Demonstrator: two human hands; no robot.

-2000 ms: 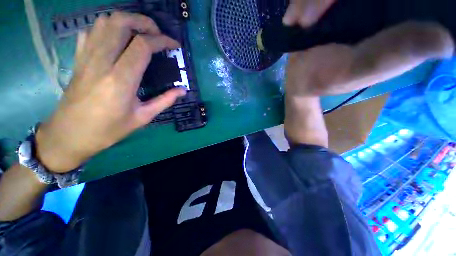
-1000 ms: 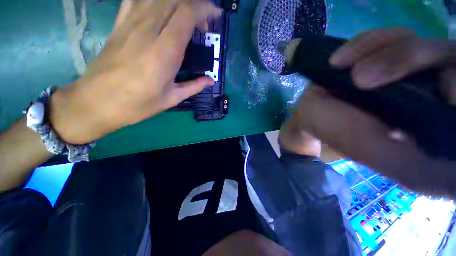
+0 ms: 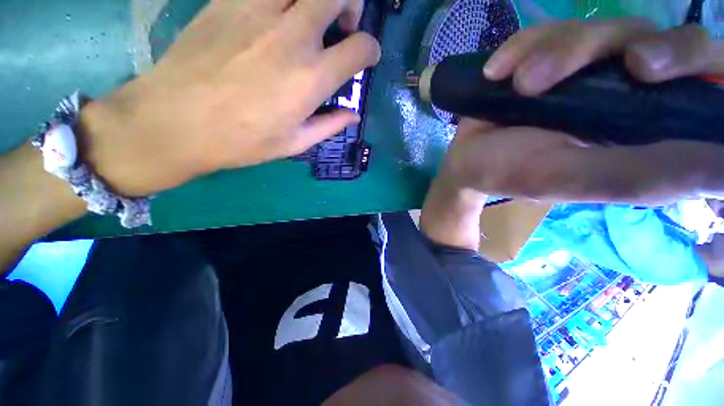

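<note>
My left hand [image 3: 230,95] is palm down over the black plastic frame [image 3: 341,162], its thumb and fingers on a black bracket part with a white notched end [image 3: 351,95]. The hand hides most of both. My right hand [image 3: 571,103] is wrapped round the thick black electric screwdriver [image 3: 540,99], which lies level and points left. Its tip is to the right of the frame, over the near edge of the round screw tray [image 3: 468,40], and does not touch the frame.
The green bench [image 3: 262,194] ends just in front of my body. A pale tape strip [image 3: 141,40] is at the upper left. A brown cardboard box [image 3: 512,226] is below the bench edge at right. Another person's blue sleeve [image 3: 651,242] is at the far right.
The screwdriver has swung from over the tray to level, its tip nearer the frame. My left hand has stayed on the bracket. The frame and tray sit further right in view than two seconds ago.
</note>
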